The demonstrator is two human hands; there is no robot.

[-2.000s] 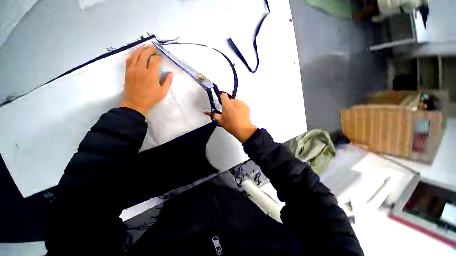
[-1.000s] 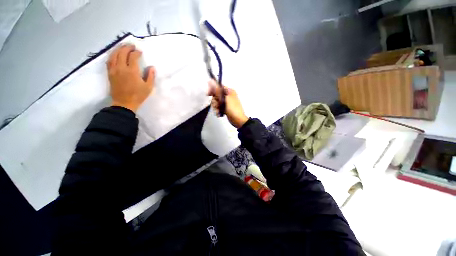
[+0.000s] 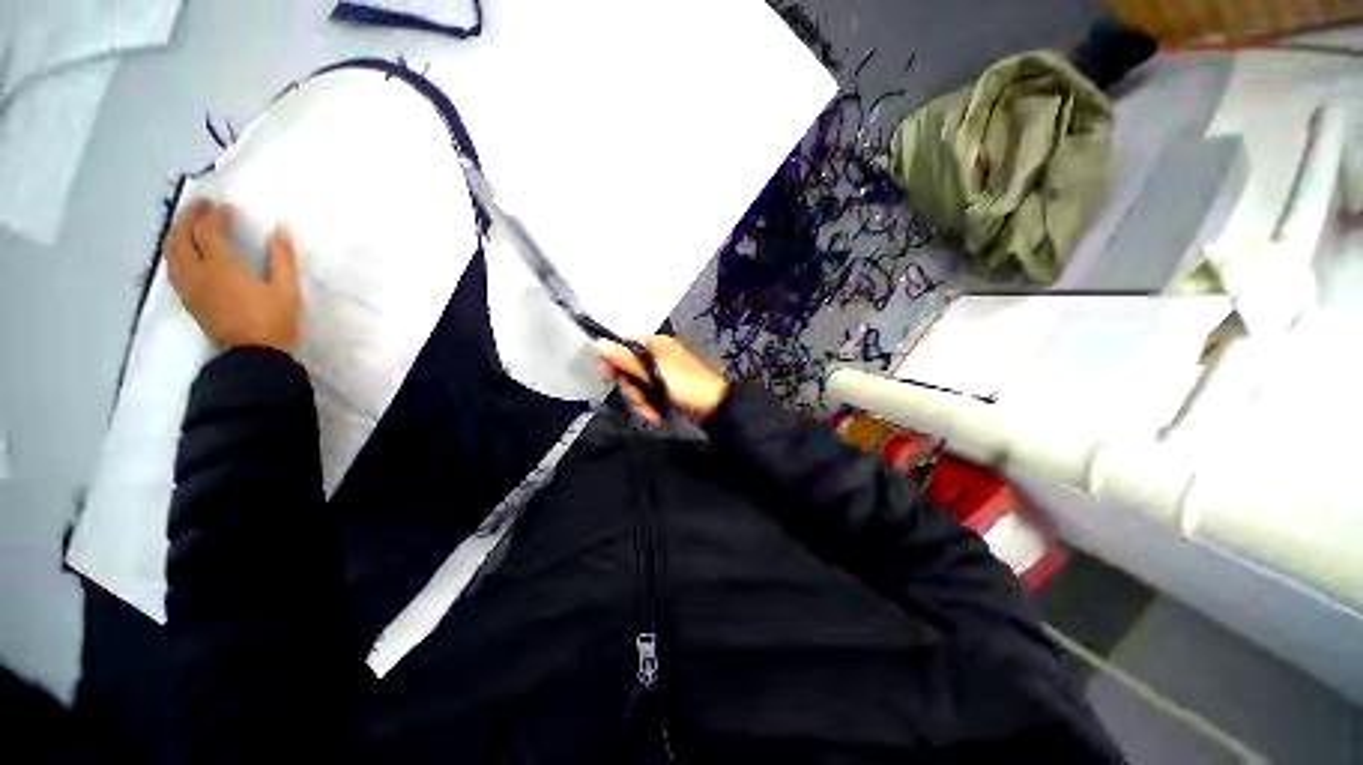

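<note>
My left hand [image 3: 236,281] lies with spread fingers on the white paper pattern [image 3: 351,209], near its left edge. The pattern lies on dark fabric [image 3: 434,411], which shows beyond its lower right side. My right hand [image 3: 668,380] holds the fabric shears [image 3: 538,269] by the black handles. The silver blades point up and left and reach the pattern's rounded right edge. A narrow dark strip [image 3: 426,87] curves along the top of that edge. Whether the blades are open is too blurred to tell.
A loose dark offcut [image 3: 407,20] lies on the white table [image 3: 643,135]. Many dark trimmings [image 3: 785,247] litter the floor right of the table corner. Beyond are an olive cloth bundle [image 3: 1009,165], a long white roll [image 3: 1017,434] and a red object [image 3: 994,508].
The view has shifted, and the pattern and fabric appear turned and further left. The shears have moved down along the curved edge. The floor trimmings have come into view.
</note>
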